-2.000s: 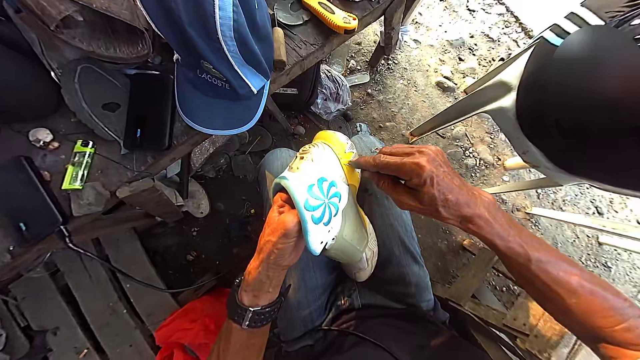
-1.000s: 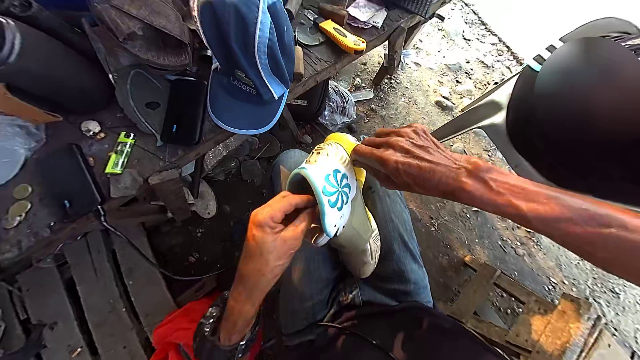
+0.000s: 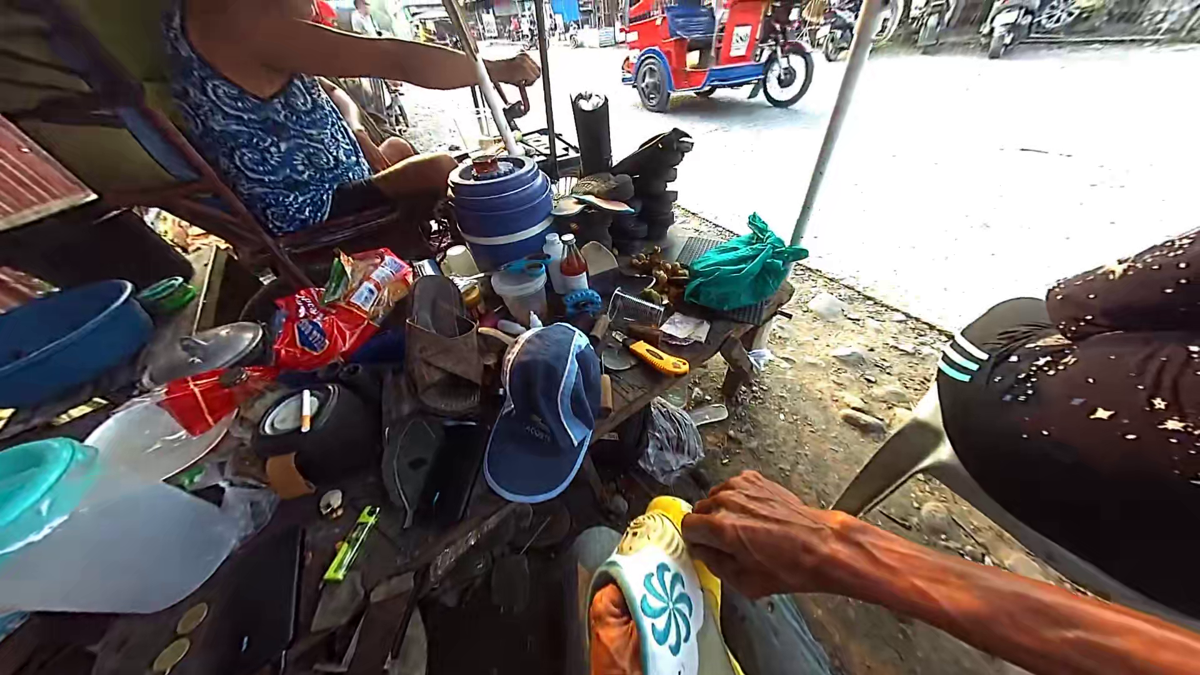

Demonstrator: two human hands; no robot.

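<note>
A white shoe [image 3: 670, 591] with a blue pinwheel pattern and a yellow edge stands between my knees at the bottom centre. My left hand [image 3: 614, 633] is inside its opening, with most of the hand hidden by the shoe's side and the frame's edge. My right hand [image 3: 750, 534] has its fingers curled at the yellow far end of the shoe; whether a small tool is between the fingers cannot be seen. A blue cap [image 3: 544, 412] lies on the wooden bench just beyond the shoe. Farther back on the bench is a yellow utility knife [image 3: 656, 357].
A lighter [image 3: 352, 544], a blue water jug [image 3: 502, 211], bottles and a green plastic bag [image 3: 745, 267] crowd the bench. One person [image 3: 272, 141] sits at the back left, another [image 3: 1078, 403] on a chair at right. A red tricycle [image 3: 717, 47] stands on the road.
The view has tilted up a lot, bringing in the road and the seated person. My left hand, beside the shoe's opening one second ago, is now inside it. My right hand stays at the yellow end.
</note>
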